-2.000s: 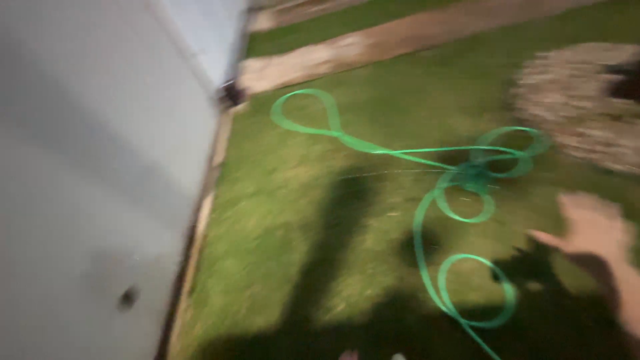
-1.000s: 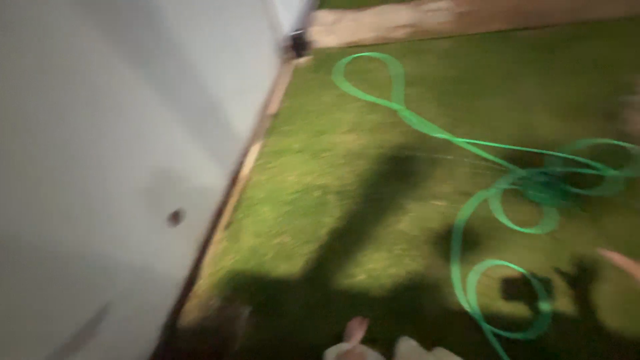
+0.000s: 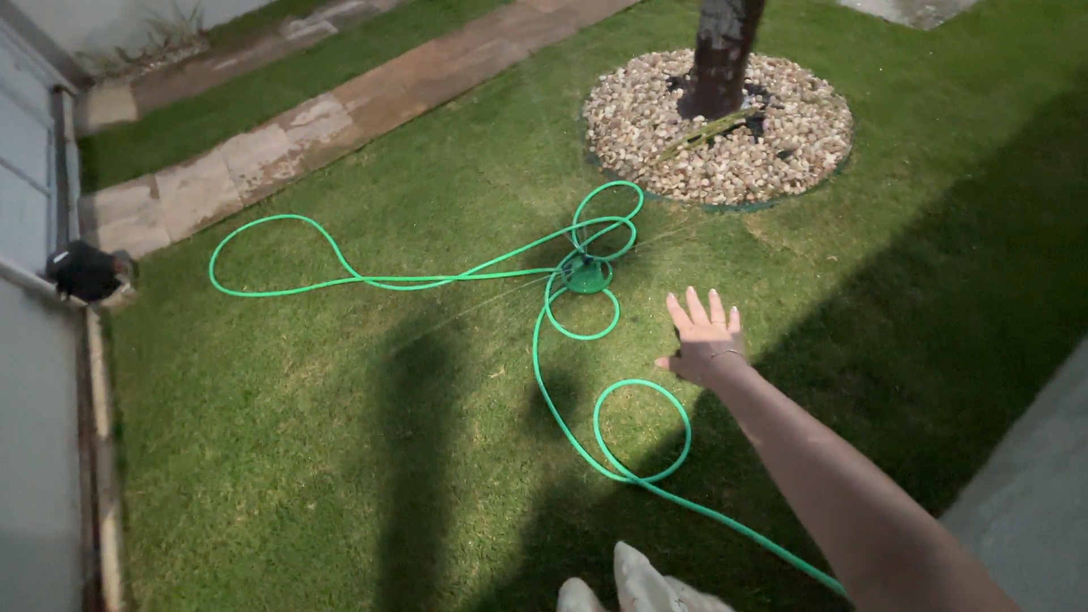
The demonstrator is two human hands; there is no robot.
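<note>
My right hand (image 3: 704, 340) reaches over the lawn with its fingers spread and holds nothing. A thin bracelet circles its wrist. A green garden hose (image 3: 642, 432) lies in loose loops on the grass, left of the hand and below it. Amid the upper loops sits a round green lawn sprinkler (image 3: 586, 274), with fine jets of water coming from it. The hose runs on toward the lower right and passes out of sight behind my forearm. My left hand is not in view.
A tree trunk (image 3: 722, 59) rises from a ring of pale pebbles (image 3: 625, 127). Stone paving (image 3: 255, 161) crosses the upper left. A black object (image 3: 87, 270) stands by the white wall (image 3: 38, 425) at left. Pale shoe tips (image 3: 642, 578) show at the bottom.
The view has swung toward the right and up, bringing the tree trunk into sight. My right hand, only partly visible at the right edge a second ago, now shows whole. The hose keeps its loops.
</note>
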